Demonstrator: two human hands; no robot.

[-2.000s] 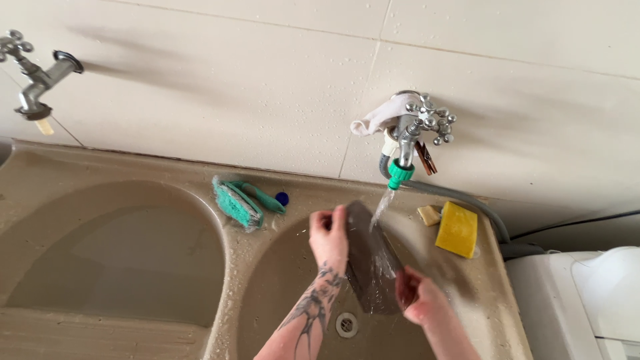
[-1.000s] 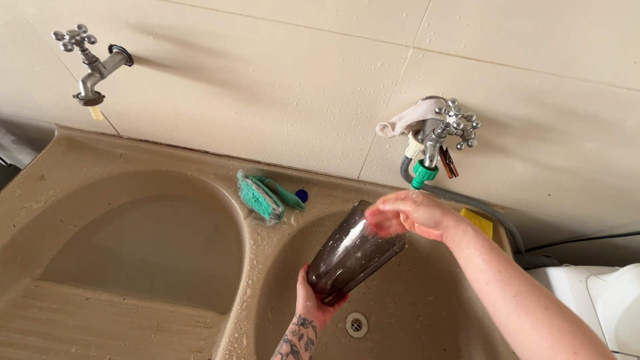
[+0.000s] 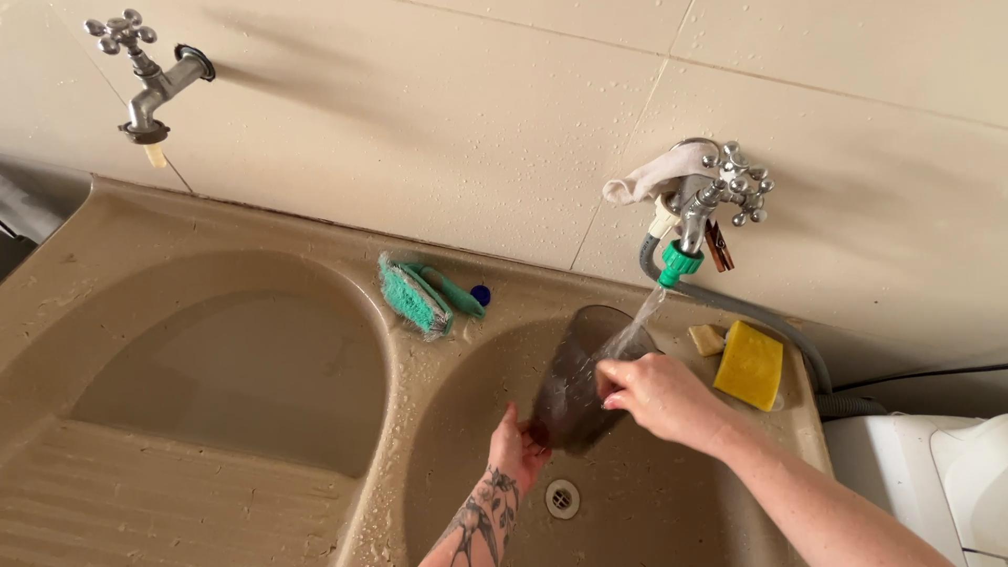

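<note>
A dark translucent plastic container (image 3: 579, 386) is tilted over the right basin, its upper part under the running water. My left hand (image 3: 517, 449) holds it by its lower left end, with some fingers hidden behind it. My right hand (image 3: 654, 394) is at the container's right side, fingers curled, just below the stream; whether it grips the wall cannot be told. Water falls from the green hose fitting (image 3: 680, 264) on the right tap (image 3: 701, 209). The drain (image 3: 562, 498) shows beneath the container.
A green scrub brush (image 3: 417, 299) and a blue cap (image 3: 480, 295) lie on the ledge between the basins. A yellow sponge (image 3: 750, 366) and a small beige piece (image 3: 706, 340) lie at right. Cloudy water (image 3: 236, 378) fills the left basin. A second tap (image 3: 150, 90) juts out at upper left.
Water runs from the right tap again, where none plainly showed one second ago. My right hand has moved down from near the spout, and the container stands more upright. The yellow sponge is uncovered.
</note>
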